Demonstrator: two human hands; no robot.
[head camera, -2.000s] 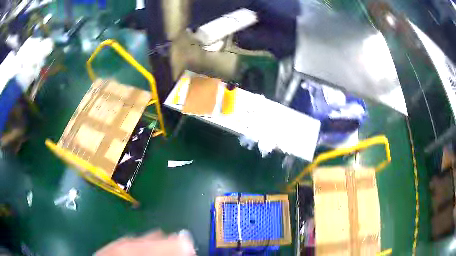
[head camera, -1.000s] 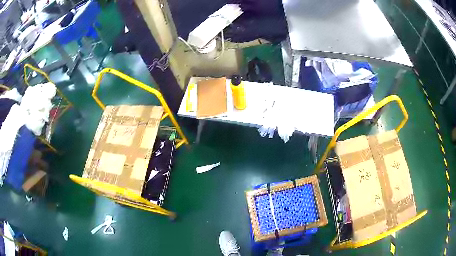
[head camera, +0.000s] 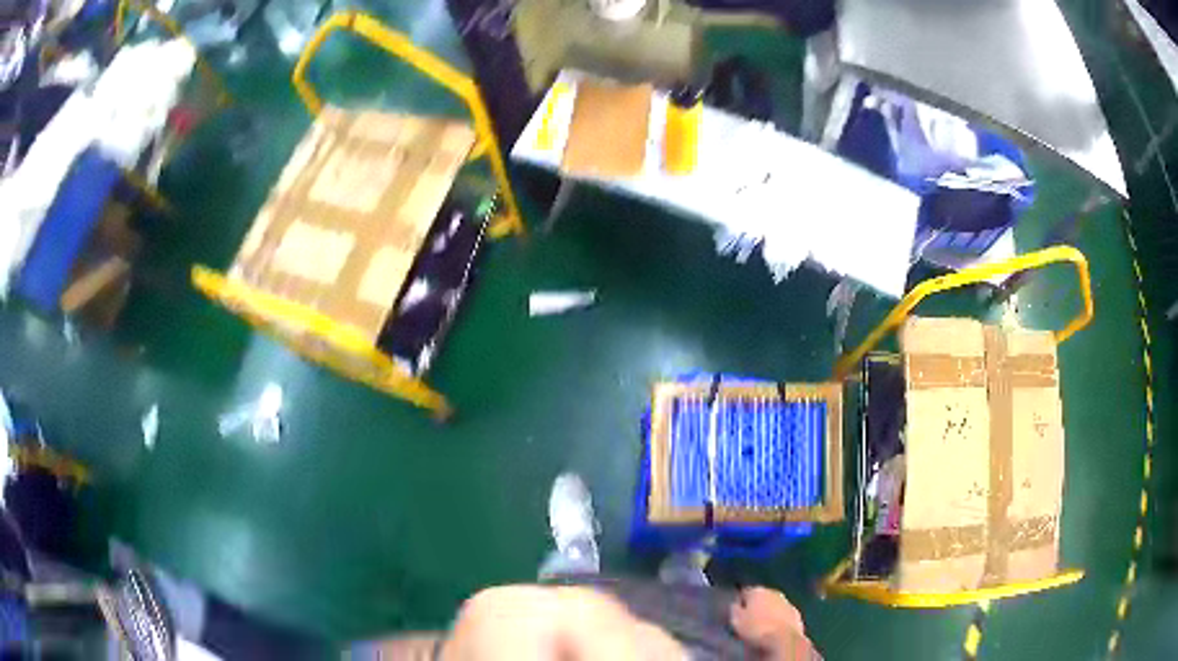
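My left hand (head camera: 549, 626) is at the bottom edge, blurred and partly cut off. My right hand (head camera: 773, 622) is to the right of it, also cut off by the bottom edge. Dark clothing shows between them. I cannot make out the fingers or anything held. A blue plastic stool (head camera: 749, 455) with a brown cardboard edge and dark straps stands just ahead of my right hand. My shoe (head camera: 571, 510) is on the green floor left of the stool. A silvery object, perhaps an iron (head camera: 140, 610), lies at the lower left, blurred.
Two yellow-handled trolleys with taped cardboard tops stand at left (head camera: 355, 162) and right (head camera: 956, 465). Ahead is a white side table (head camera: 846, 213) with a brown board and yellow bottle (head camera: 681, 136). White cloth (head camera: 97, 116) lies far left. White scraps (head camera: 562, 302) lie on the floor.
The view has tilted down and shifted, so the side table and left trolley sit higher in the picture. Both hands now show at the bottom; a second ago neither did.
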